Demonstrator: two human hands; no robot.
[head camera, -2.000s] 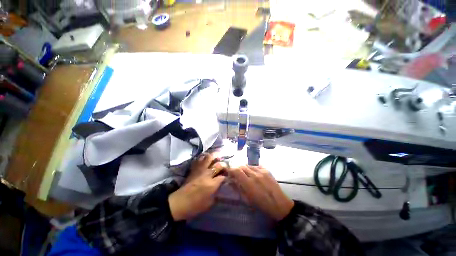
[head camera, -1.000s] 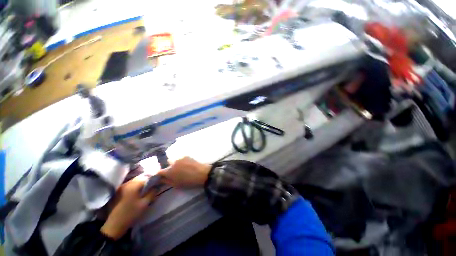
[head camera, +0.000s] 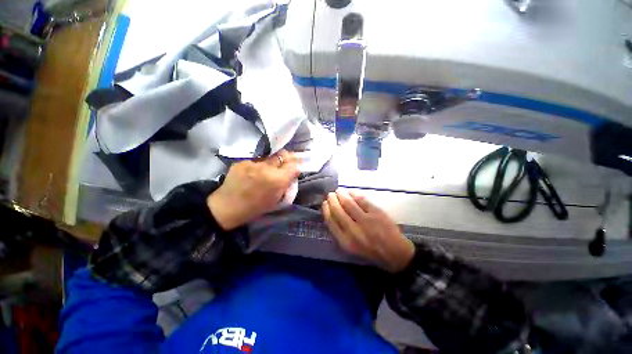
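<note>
Light grey and charcoal garment panels lie in a loose heap left of the needle area. A dark strip of the cloth lies between my hands in front of the brightly lit needle area. My left hand, with a ring, holds the cloth edge, fingertips pinched on it. My right hand lies with bent fingers at the right edge of the dark cloth; the fingertips touch it. The presser foot is lost in the glare.
The white sewing machine head with a blue stripe spans the upper right. Dark green-handled scissors lie under its arm. A small black-ended lever is at the far right. A worn brown wooden surface is at the left.
The view swung right, then came back and sits closer over the needle area. My hands were together at the cloth; now they are apart, with the dark cloth showing between them.
</note>
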